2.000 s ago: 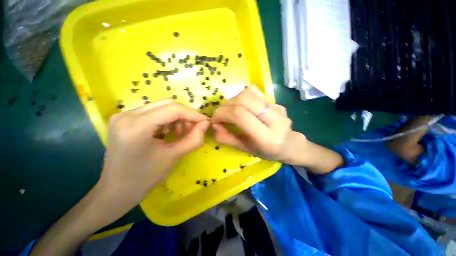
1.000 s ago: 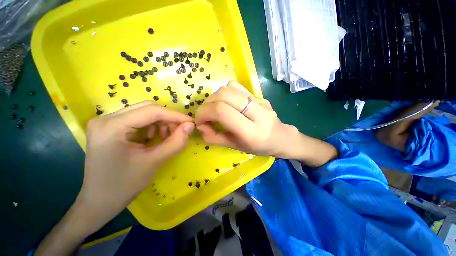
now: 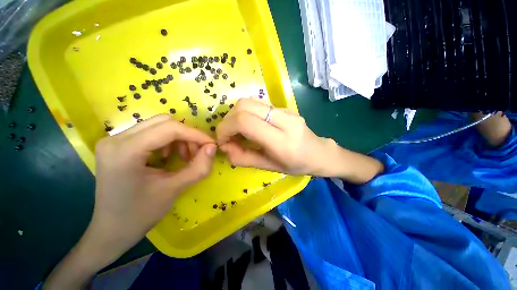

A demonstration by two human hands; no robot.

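Observation:
The yellow tray (image 3: 272,68) holds many small dark round parts (image 3: 164,32), some with thin stems, and tiny specks (image 3: 184,220) near its lower end. My left hand (image 3: 148,161) and my right hand (image 3: 272,139) are over the middle of the tray, fingertips meeting. A tiny dark part (image 3: 217,145) shows between the pinched fingertips; its shape is too small to tell. The fingers hide the parts directly under them. My right hand wears a ring.
A clear bag of brownish parts (image 3: 10,76) lies at the far left, with several loose dark parts (image 3: 21,139) on the green bench (image 3: 51,192). White stacked trays (image 3: 357,45) and a black stack (image 3: 448,56) stand right. Another person's blue sleeve and hand (image 3: 496,129) are at right.
The view has shifted, so the tray sits further left in the picture. My hands stay pinched together over the tray. The other person's hand at right has moved up and right.

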